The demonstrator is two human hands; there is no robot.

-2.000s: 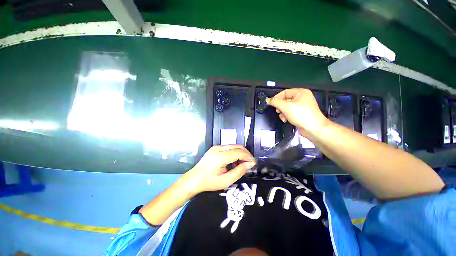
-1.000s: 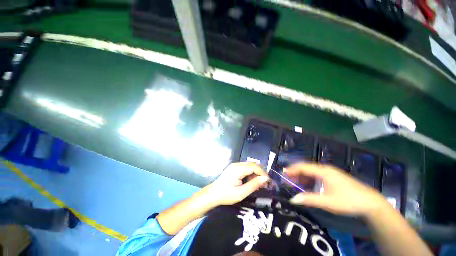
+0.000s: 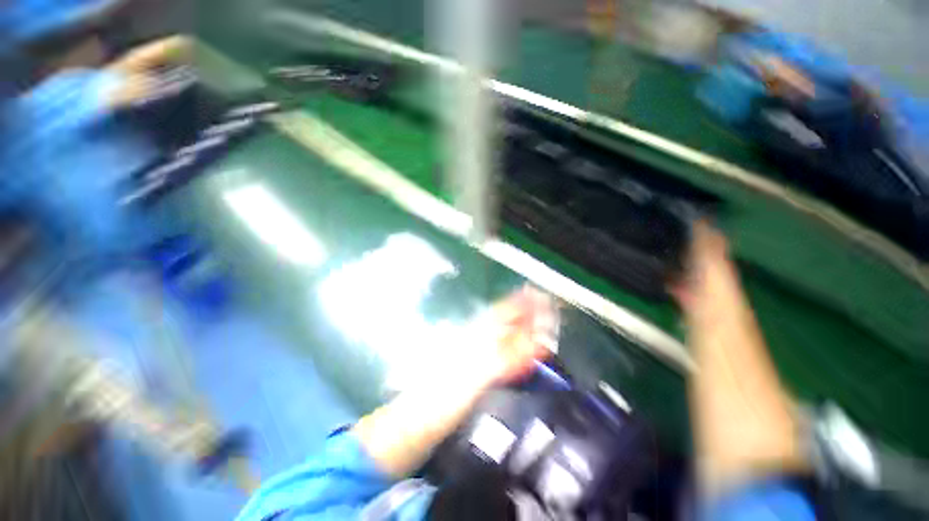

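The view is strongly blurred. A dark tray of several glossy phones [image 3: 570,432] lies low in the picture, in front of my chest, with bright glare patches on it. My left hand [image 3: 514,331] is over the tray's upper left part, its fingers blurred; whether it holds anything cannot be told. My right hand [image 3: 703,267] reaches forward to the right end of a long dark tray [image 3: 601,204] on the green belt beyond the white rail. Whether its fingers grip the tray's edge cannot be told.
A white rail [image 3: 601,310] and an upright post [image 3: 463,132] stand between bench and belt. A white container [image 3: 845,443] is at the lower right. A person in blue [image 3: 71,153] is at the left by another dark tray [image 3: 204,153]. Another person's blue sleeve [image 3: 784,76] shows at the upper right.
The view has turned left and become blurred. My right hand has moved from the phone tray out over the belt to the dark tray there. My left hand has moved up relative to the phones.
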